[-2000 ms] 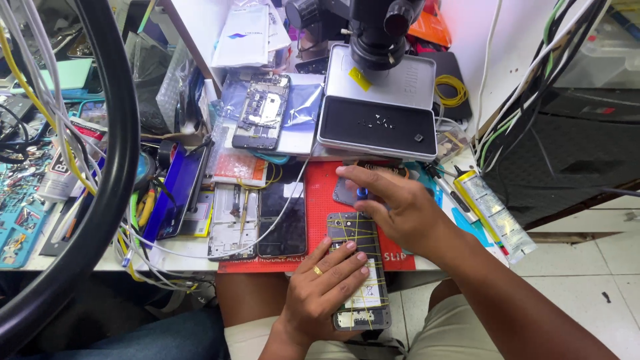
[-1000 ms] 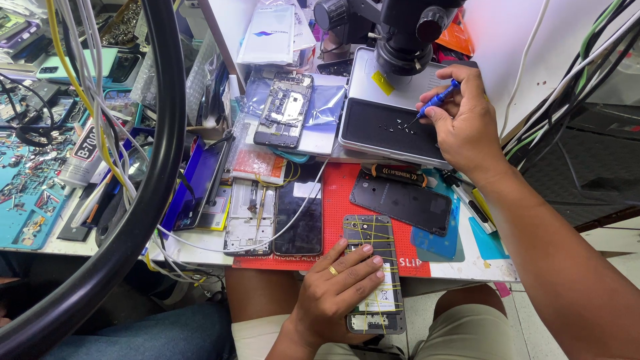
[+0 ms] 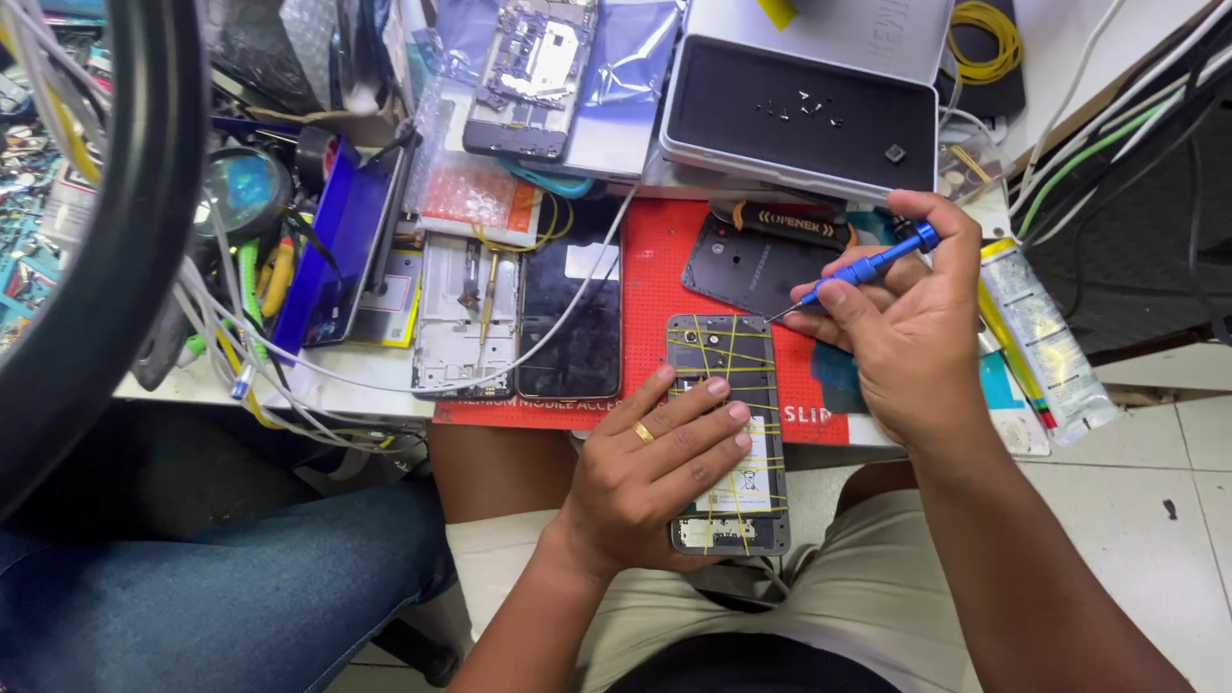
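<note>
An opened smartphone [image 3: 749, 385], wrapped in yellow rubber bands, lies partly over the front edge of the red mat [image 3: 654, 279]. My left hand [image 3: 664, 467] rests across the phone with fingers spread, partly hiding its battery. In my right hand [image 3: 905, 327] is a blue precision screwdriver [image 3: 857, 272], its tip at the phone's upper right corner. Behind it lie a dark phone back cover [image 3: 741, 265] and an opener tool [image 3: 789, 226]. Small screws [image 3: 808, 108] sit in the dark tray of an open metal case [image 3: 683, 144].
Left of the mat's middle are a dark phone screen [image 3: 573, 327] and a phone frame [image 3: 452, 308] with tweezers. Another opened phone [image 3: 529, 87] lies farther back. Loose cables [image 3: 207, 318] and a black ring-shaped tube [image 3: 159, 192] cross the left side. A glue tube [image 3: 1039, 337] is at right.
My right hand has moved with the screwdriver from over the screw tray down to the phone's upper right corner. My left hand has stayed on the phone.
</note>
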